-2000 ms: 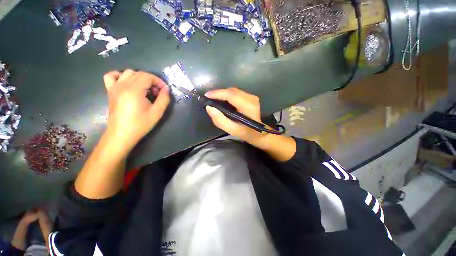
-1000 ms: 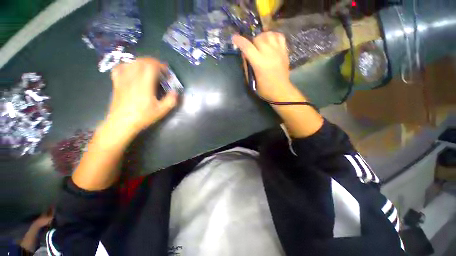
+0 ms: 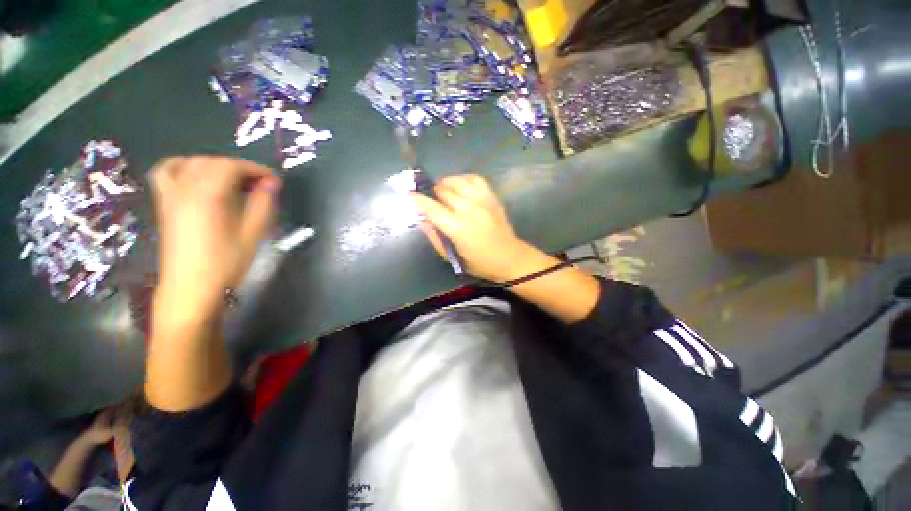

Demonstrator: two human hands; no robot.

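Note:
My left hand (image 3: 205, 215) is blurred and curled above the mat at the left; whether its fingers hold anything cannot be told. My right hand (image 3: 474, 225) is closed round the soldering iron (image 3: 424, 183), its tip towards the upper left, over the mat. A small white part (image 3: 295, 238) lies just right of my left hand, with a blurred pale shape beside it. Red components (image 3: 138, 299) are mostly hidden by my left wrist. White parts (image 3: 75, 225) lie heaped left of my left hand. Bright glare lies between the hands, and no board can be made out there.
Circuit boards (image 3: 430, 80) are heaped at the far middle, with a smaller cluster (image 3: 270, 65) and white strips (image 3: 285, 130) left of them. A scrap tray (image 3: 619, 100) and tip cleaner (image 3: 739, 135) stand far right, with a black cord (image 3: 707, 120). Another person's arm (image 3: 85, 449) shows lower left.
My left hand has moved left, off the board it held near. My right hand went up to the board heap, then came back down towards me with the iron. The view has shifted.

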